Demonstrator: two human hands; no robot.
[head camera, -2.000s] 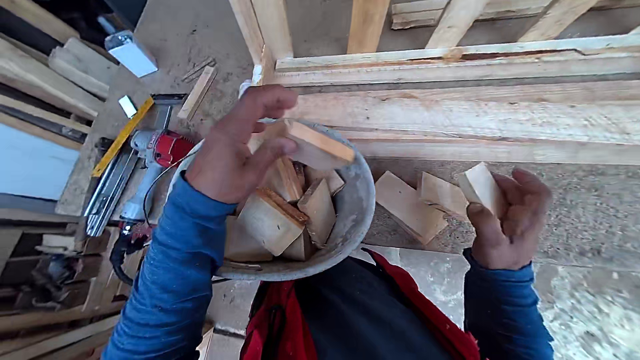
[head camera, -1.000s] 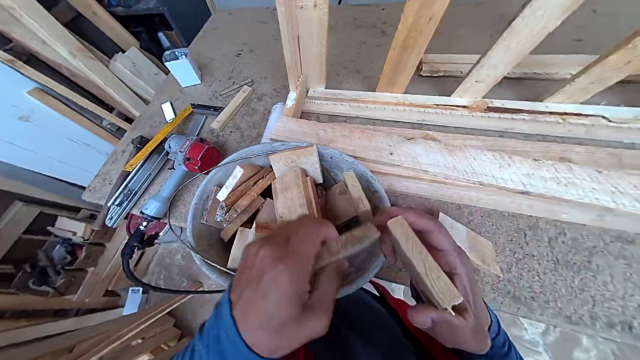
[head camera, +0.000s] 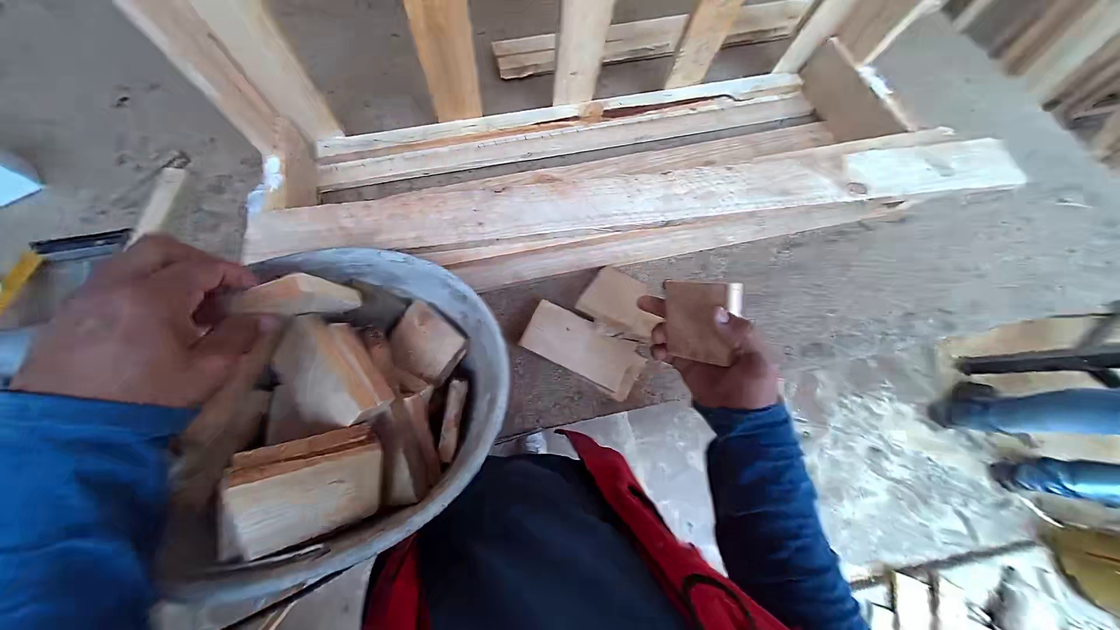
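Observation:
A round grey basin (head camera: 494, 350) full of cut wood offcuts stands at the left. Over its far left side, my left hand (head camera: 166, 324) pinches a pale wood block (head camera: 297, 295) between thumb and fingers. Several more blocks, one of them a thick offcut (head camera: 306, 499), lie jumbled beneath it. Right of the basin, my right hand (head camera: 722, 359) holds a small flat wood block (head camera: 700, 324) upright. Two flat wood pieces (head camera: 584, 348) lie on the work surface between the basin and that hand.
A wooden frame with slats (head camera: 569, 206) lies across the surface beyond the basin. A thin wood strip (head camera: 159, 201) and part of a yellow tool (head camera: 17, 278) are at the left. At the right edge, another person's legs (head camera: 1041, 411) show beside more wood.
My hands, close together over the basin's near edge a second ago, are now apart: the left at the basin's left side, the right out beside the loose pieces. The view has swung right.

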